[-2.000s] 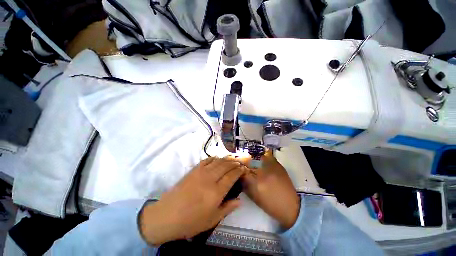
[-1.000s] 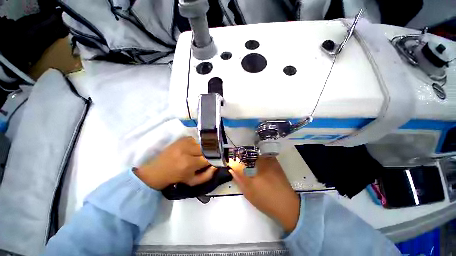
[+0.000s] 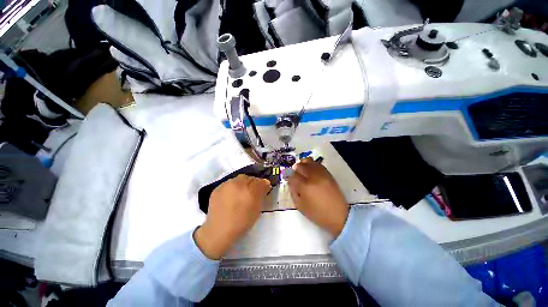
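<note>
The white sewing machine point(image 3: 312, 120) stands in front of me, its presser foot area point(image 3: 281, 158) between my hands. A light grey panel point(image 3: 219, 157) with a black piece point(image 3: 231, 178) at its near edge lies left of the needle. My left hand point(image 3: 235, 201) is closed on the black piece, with its fingertips just left of the needle. My right hand point(image 3: 313, 190) is just right of the needle with bent fingers; whether it grips cloth is hidden. Folded light grey panels point(image 3: 87, 192) with black edges lie at the left.
Dark cut pieces point(image 3: 390, 171) lie right of the needle. A phone point(image 3: 488, 195) lies beside pink and blue items point(image 3: 440, 204). A measuring tape point(image 3: 282, 271) runs along the table's front edge. More panels point(image 3: 165, 54) are heaped behind. A blue crate point(image 3: 514, 273) is at lower right.
The view has shifted, showing more of the machine's right side. The black piece now lies more spread out left of the needle. My left hand has turned, its fingers pointing towards the needle.
</note>
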